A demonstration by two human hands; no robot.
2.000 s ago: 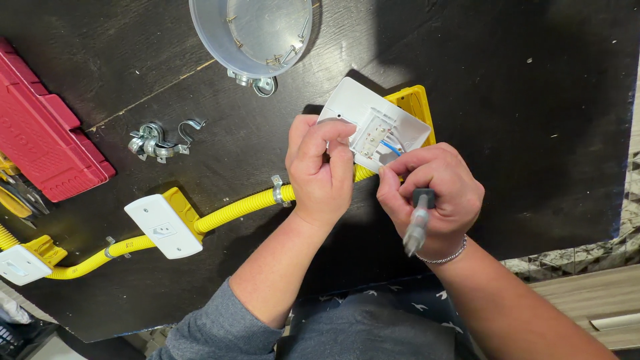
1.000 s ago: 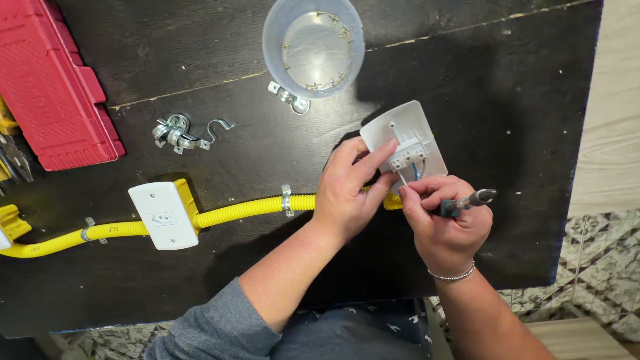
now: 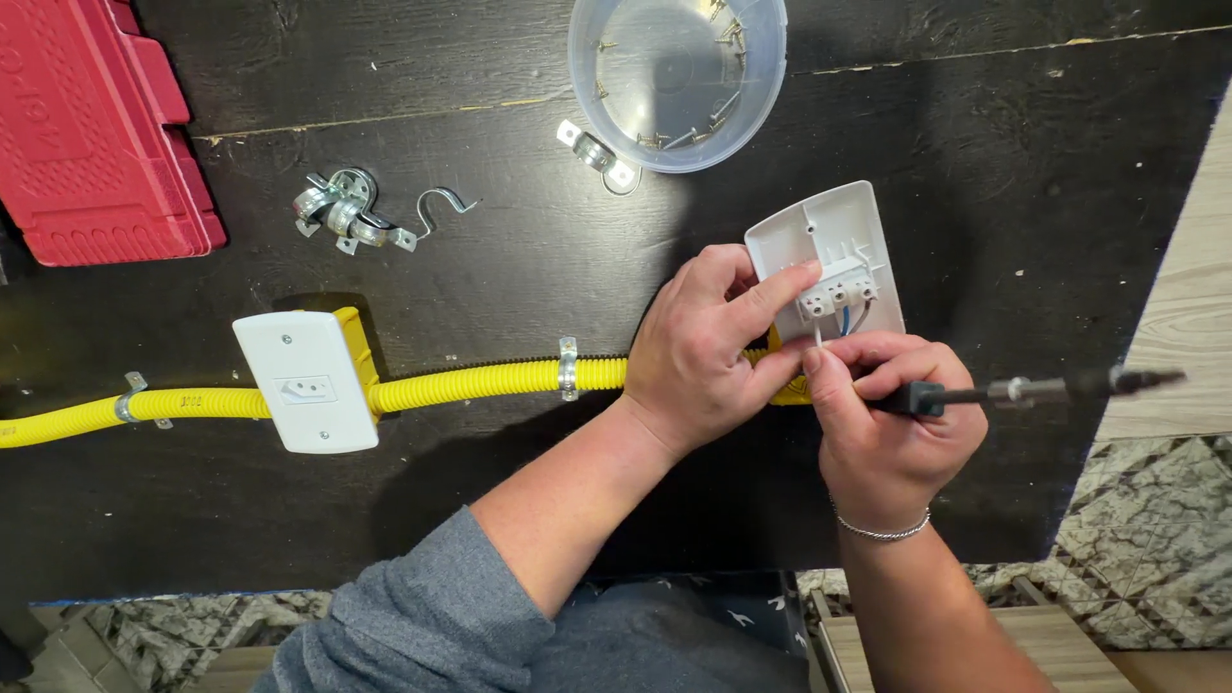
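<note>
My left hand point(image 3: 707, 346) holds a white outlet cover plate point(image 3: 837, 217) by its left edge, its back facing up. The socket module point(image 3: 837, 294) on it has screw terminals; a blue wire point(image 3: 846, 320) and a dark wire point(image 3: 859, 316) run to it. My right hand point(image 3: 895, 414) pinches a white wire point(image 3: 818, 334) just below the module, at its left terminal, and also holds a screwdriver point(image 3: 1001, 391) across the palm, shaft pointing right. Whether the white wire is inside the terminal cannot be told. A yellow electrical box point(image 3: 791, 390) is mostly hidden under my hands.
Yellow corrugated conduit point(image 3: 481, 382), held by metal clamps point(image 3: 568, 369), joins a second box with a white outlet plate point(image 3: 306, 383). Loose clamps point(image 3: 346, 210) lie behind it. A clear tub point(image 3: 674, 87) holds screws. A red plastic case point(image 3: 106, 144) lies at the left.
The plate in my left hand has been tilted more upright, its terminals now facing me. The right hand's screwdriver has swung from pointing down to pointing right. The view has shifted.
</note>
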